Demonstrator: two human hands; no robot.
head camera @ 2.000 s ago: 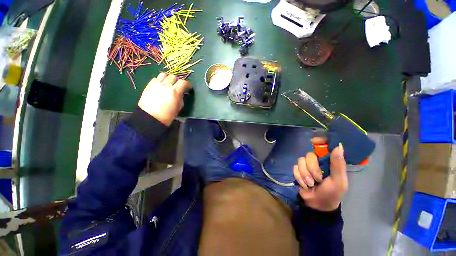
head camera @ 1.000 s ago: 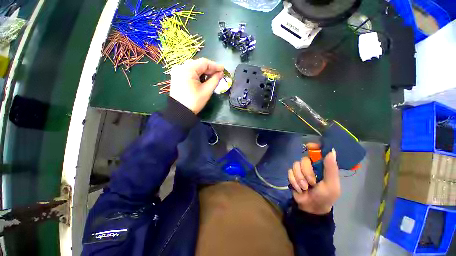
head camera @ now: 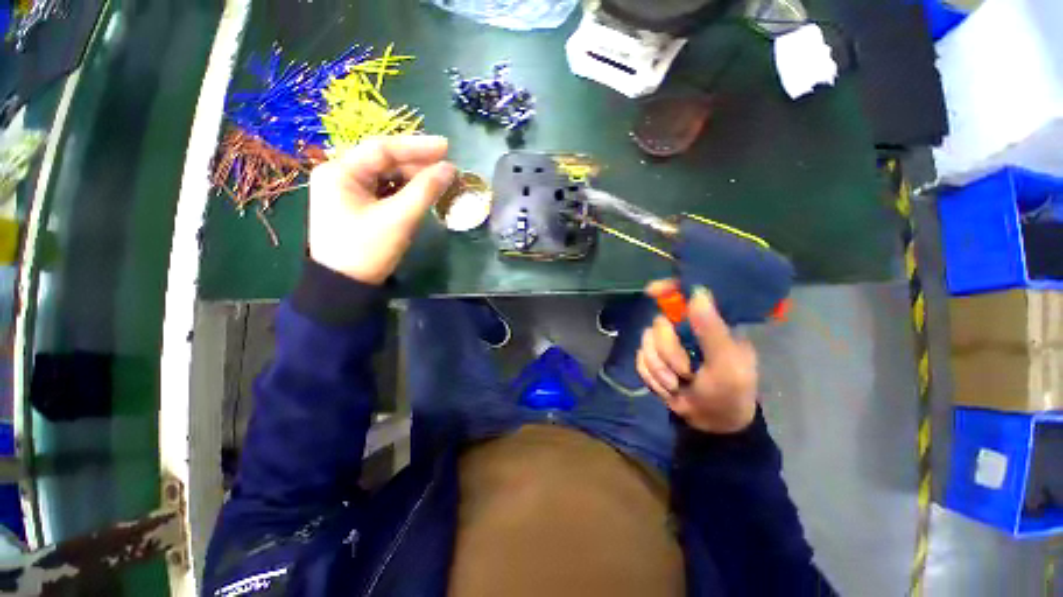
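Note:
My right hand (head camera: 703,364) holds the dark blue-grey soldering gun (head camera: 732,271) by its grip. Its thin metal nose reaches left to the right edge of the black fixture (head camera: 539,210). One small black part (head camera: 521,230) stands in the fixture's lower left. My left hand (head camera: 375,201) is left of the round flux tin (head camera: 466,205), with thumb and index finger pinched; whether a wire is between them cannot be made out. Yellow wires (head camera: 356,111), blue wires (head camera: 280,105) and brown-red wires (head camera: 251,167) lie in a pile behind and left of my left hand.
Loose small black components (head camera: 494,100) lie behind the fixture. Farther right are a white base (head camera: 624,53) under a black round item, a brown round dish (head camera: 670,125) and a crumpled white tissue (head camera: 804,61). A clear plastic bag (head camera: 513,9) is at the far edge. Blue bins (head camera: 997,233) stand at right.
My left hand has come from the wire pile to the flux tin, then drawn back slightly left of it. The gun has moved left, bringing its nose to the fixture.

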